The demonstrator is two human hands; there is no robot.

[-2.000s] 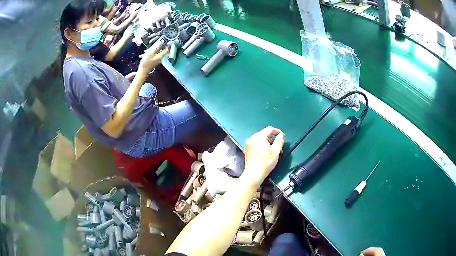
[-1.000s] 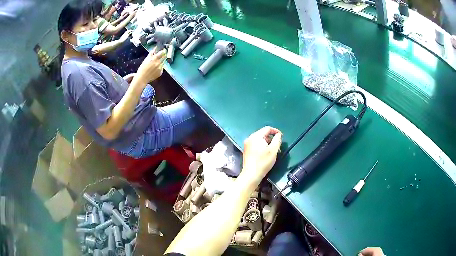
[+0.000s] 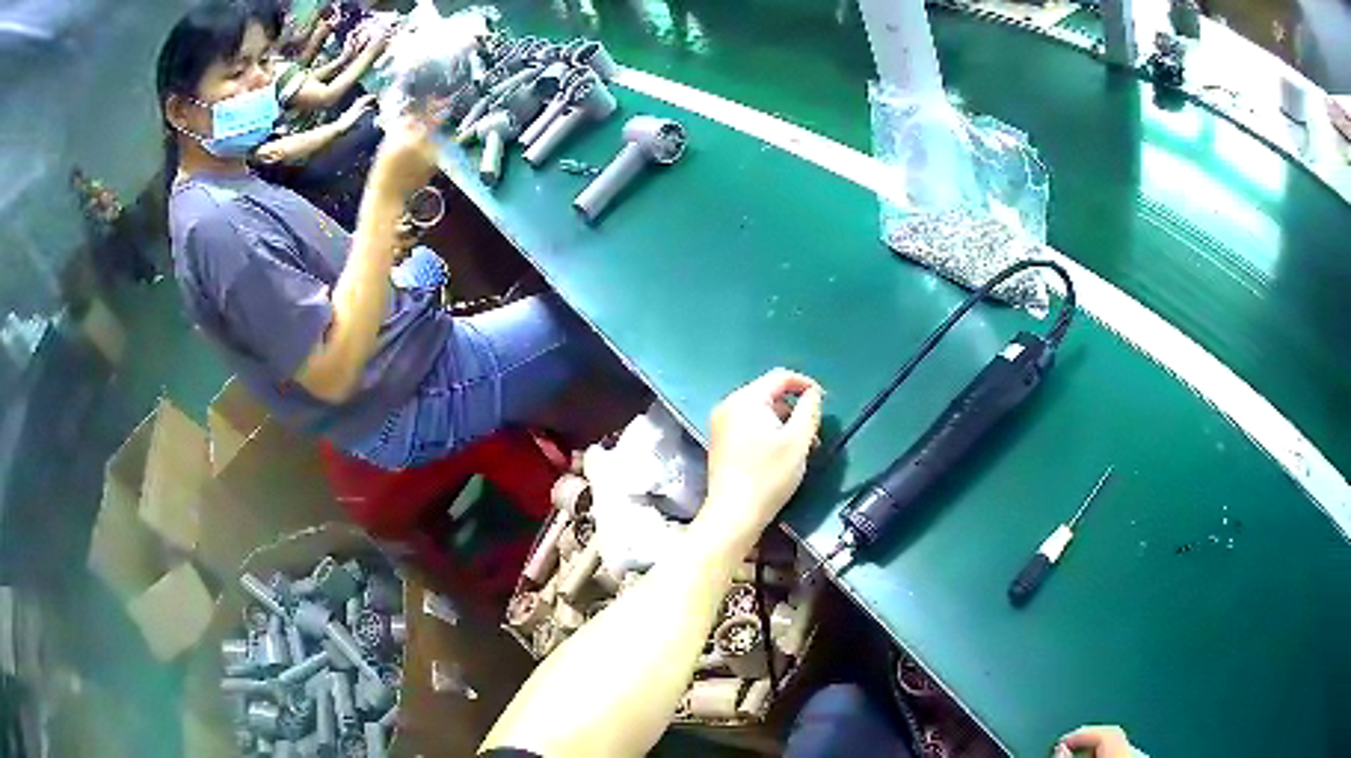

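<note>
My bare left hand [image 3: 763, 444] rests at the bench's near edge, thumb and fingers curled together; whether something small is between the fingertips cannot be told. My right hand [image 3: 1093, 740] is mostly cut off by the bottom edge; only some fingers show. The black electric screwdriver [image 3: 948, 444] lies on the green bench just right of my left hand, its metal tip over the near edge and its cord looping behind. A hand screwdriver [image 3: 1061, 539] lies further right. Small screws [image 3: 1208, 545] are scattered beyond it.
A clear bag of screws [image 3: 963, 252] stands at the far strip. A grey fan unit [image 3: 630, 168] lies before the unit stack [image 3: 541, 89]. A seated co-worker [image 3: 282, 282] is at left. Below are a box of beige parts [image 3: 719, 696] and a carton of grey parts [image 3: 311, 652].
The co-worker's raised hand has moved left and up, beside the clear plastic on the stack. The view has shifted slightly. My hands look the same.
</note>
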